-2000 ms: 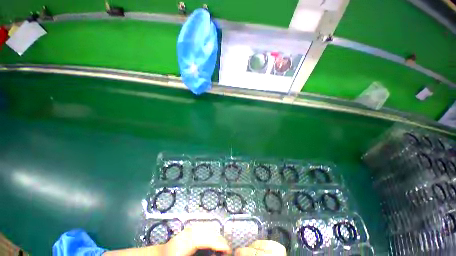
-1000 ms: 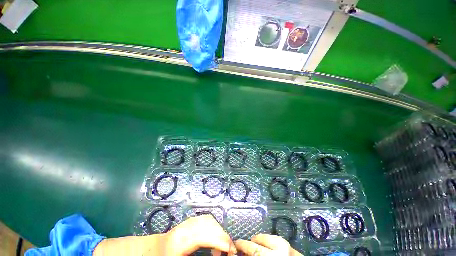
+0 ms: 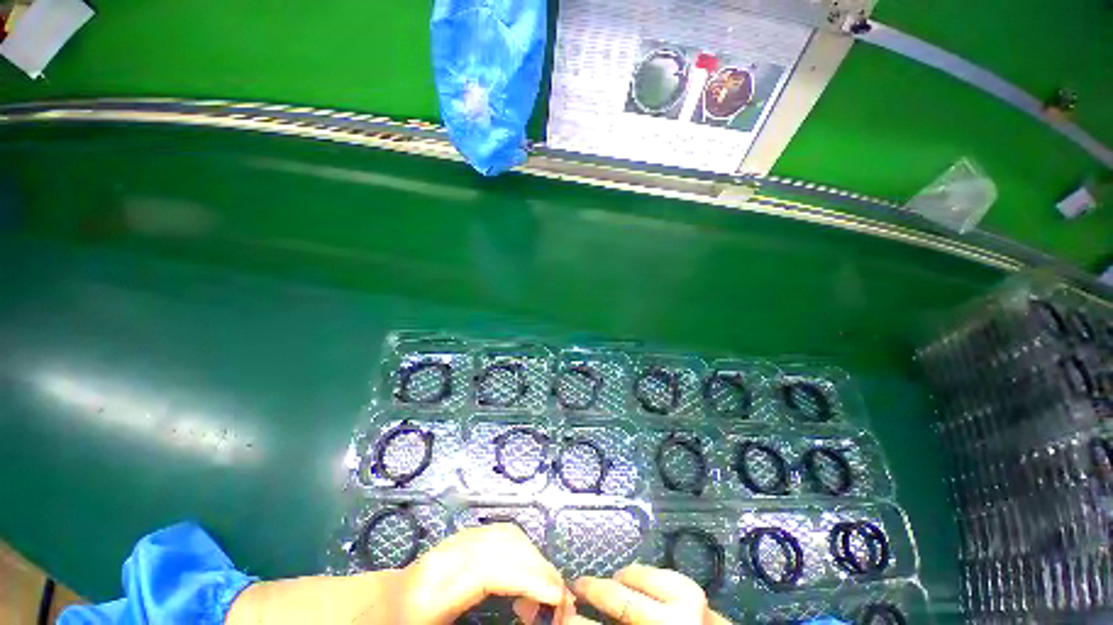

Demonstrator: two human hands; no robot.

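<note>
My left hand and my right hand are bare and meet fingertip to fingertip over the near part of a clear blister tray. A small dark part shows between the fingertips of my left hand; its shape is mostly hidden and cut off by the bottom edge. The tray holds rows of black rings. The pocket just beyond my fingertips has no ring. The ring behind my left hand is partly covered.
A tall stack of clear trays with black rings stands at the right. A metal rail runs along the green panel, with a crumpled blue cover, an instruction sheet and a small clear bag.
The view has tilted down, so the tray and both hands sit higher in the picture than at first. Over the last second the fingers have shifted only slightly.
</note>
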